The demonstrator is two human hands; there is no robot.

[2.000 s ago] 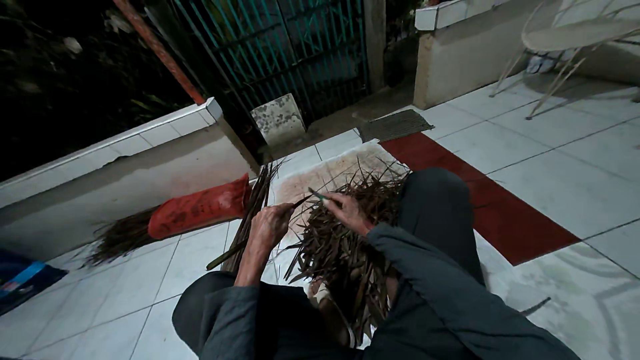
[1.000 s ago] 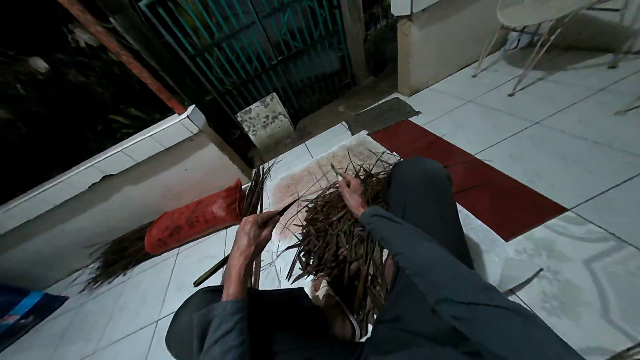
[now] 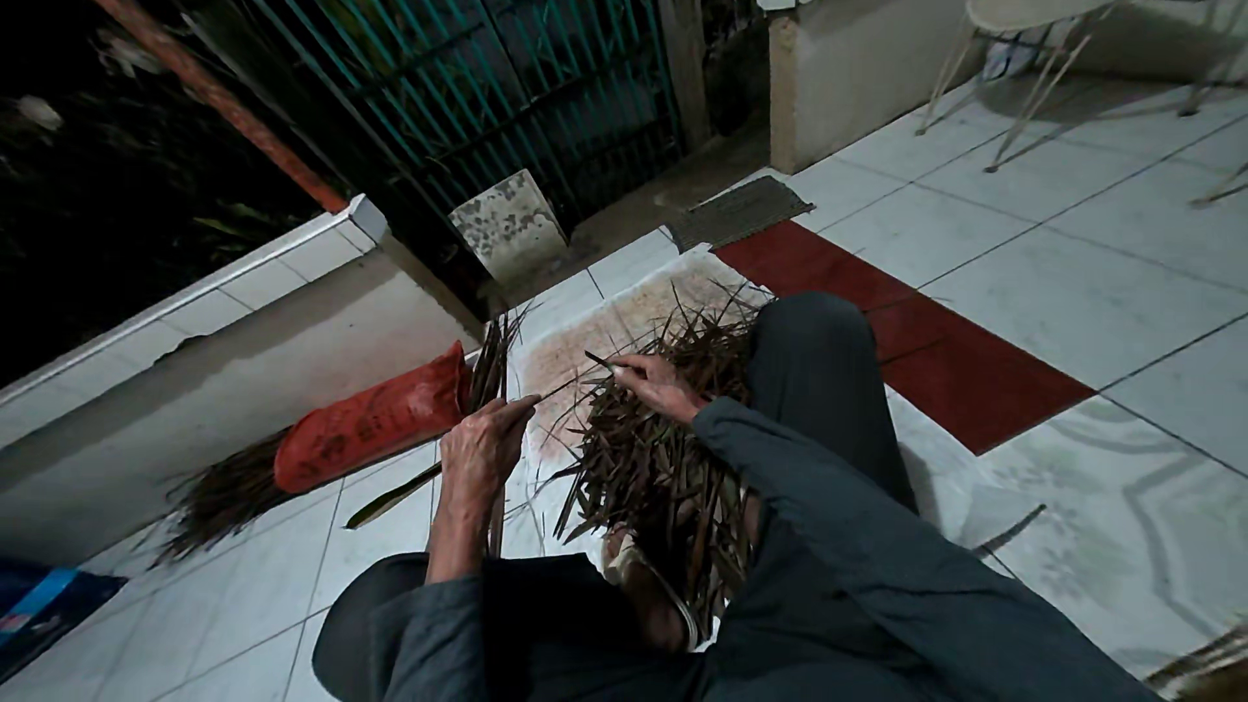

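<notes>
My left hand is closed on a thin dark stalk, which points up and right toward my other hand. My right hand grips a small knife-like tool, its dark tip sticking out to the left past the fingers. Below and beside the right hand lies a heap of dry brown leaf strips, between my legs on a stained white sheet. Several long stalks lie just beyond my left hand, and a green-brown leaf piece is on the tiles left of it.
A red sack with a bundle of dry stalks poking out lies along the low wall. Ahead are a green metal gate, a concrete block and a grey mat. A chair stands at upper right.
My hands were apart one second ago, and now they are closer together, the stalk's end near the right hand.
</notes>
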